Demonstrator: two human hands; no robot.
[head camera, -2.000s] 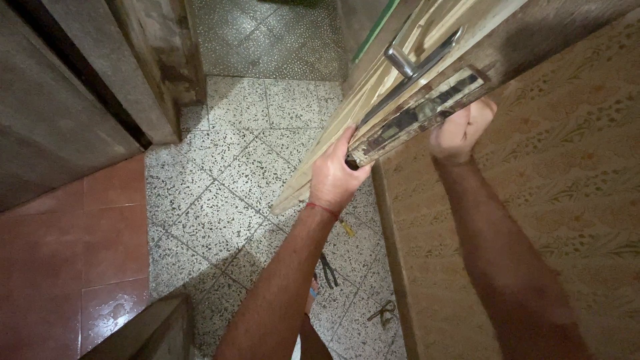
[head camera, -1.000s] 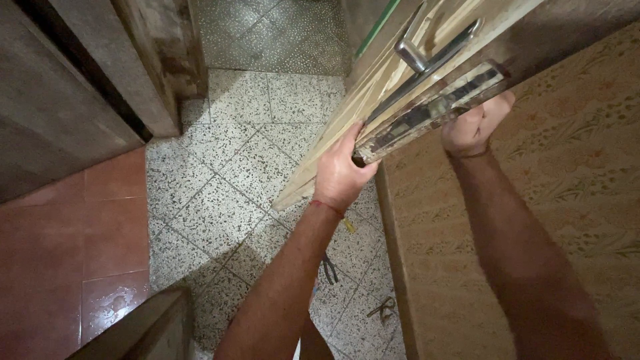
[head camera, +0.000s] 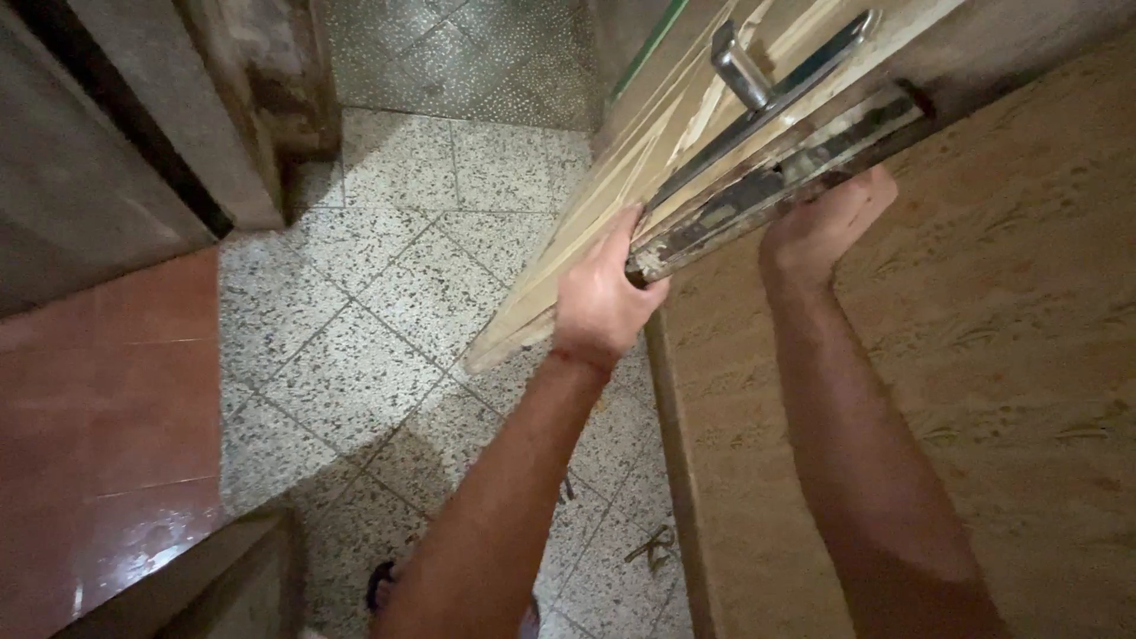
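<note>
A door (head camera: 568, 257) covered in pale, wrinkled plastic film stands edge-on, with a metal lever handle (head camera: 744, 75) on its long plate. Set in the door's edge is a worn mortise lock faceplate (head camera: 781, 173), marked with paint and grime. My left hand (head camera: 603, 293) grips the door's edge at the lower end of the faceplate, its fingers on the film side and its thumb by the edge. On the other side of the door, my right hand (head camera: 830, 222) is bent at the faceplate's middle; its fingertips are partly hidden, so I cannot tell whether it holds anything.
Speckled floor tiles (head camera: 355, 373) lie below, with reddish tiles (head camera: 106, 382) at the left. Small metal pieces (head camera: 654, 548) rest on the floor near a patterned wall (head camera: 932, 399) at the right. A door frame (head camera: 257, 115) stands at the upper left.
My right hand has shifted slightly along the door's edge and its fist looks looser than two seconds ago. My left hand keeps its place at the faceplate's lower end.
</note>
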